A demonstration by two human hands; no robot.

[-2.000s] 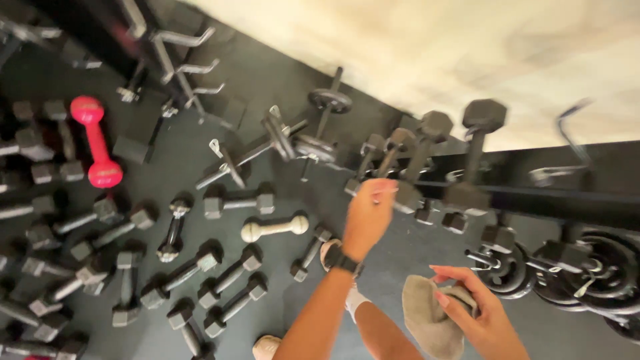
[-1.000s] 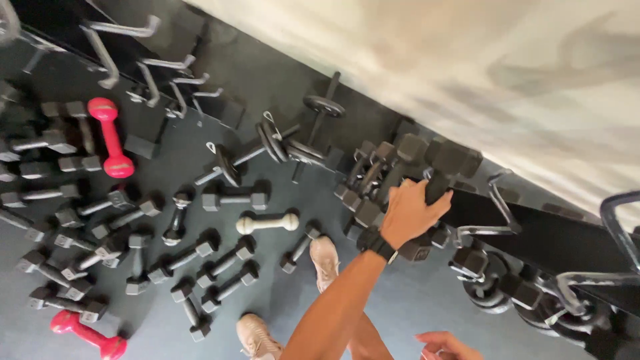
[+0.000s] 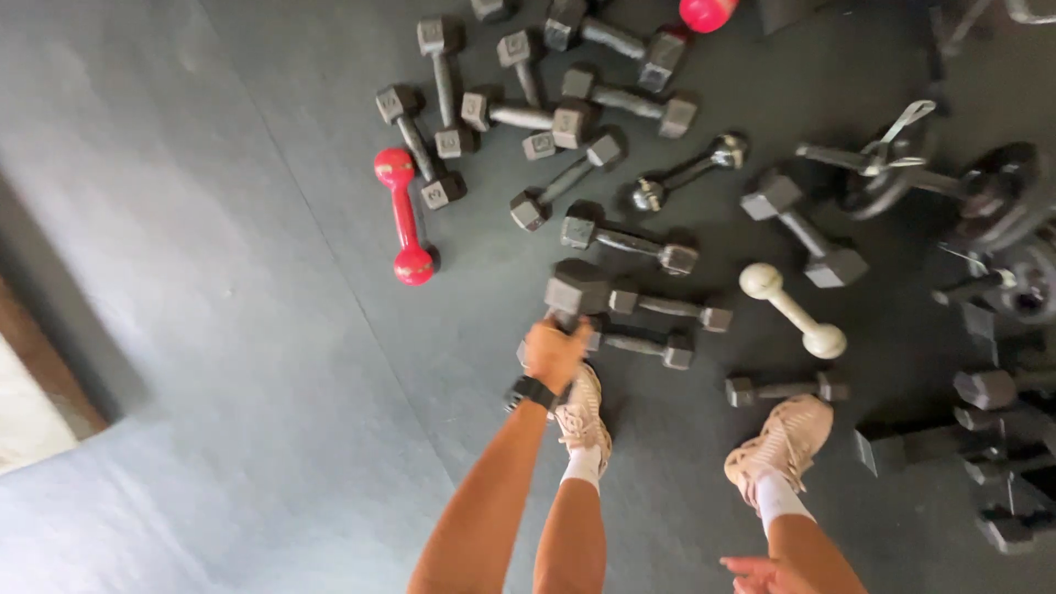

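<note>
My left hand (image 3: 557,351), with a black watch on its wrist, is closed around the handle of a dark hex dumbbell (image 3: 575,289), held above the floor near my left shoe. One hexagonal head points up the view, and the hand covers most of the handle. Just right of it lie two smaller hex dumbbells, one (image 3: 670,306) above the other (image 3: 639,342). My right hand (image 3: 755,573) is at the bottom edge beside my right leg, partly cut off, fingers apart, with nothing seen in it. A cream dumbbell (image 3: 794,311) lies beyond my right shoe.
Several hex dumbbells (image 3: 516,115) are scattered on the dark rubber floor (image 3: 247,272). A red dumbbell (image 3: 404,216) lies at their left side. Bars with weight plates (image 3: 887,177) are on the right, above a rack holding dumbbells (image 3: 986,388). My shoes (image 3: 788,441) stand below the dumbbells.
My left hand has taken the hex dumbbell from the rack area and carried it over the floor dumbbells. The grey cloth seen in my right hand earliest is out of sight. The view has swung left.
</note>
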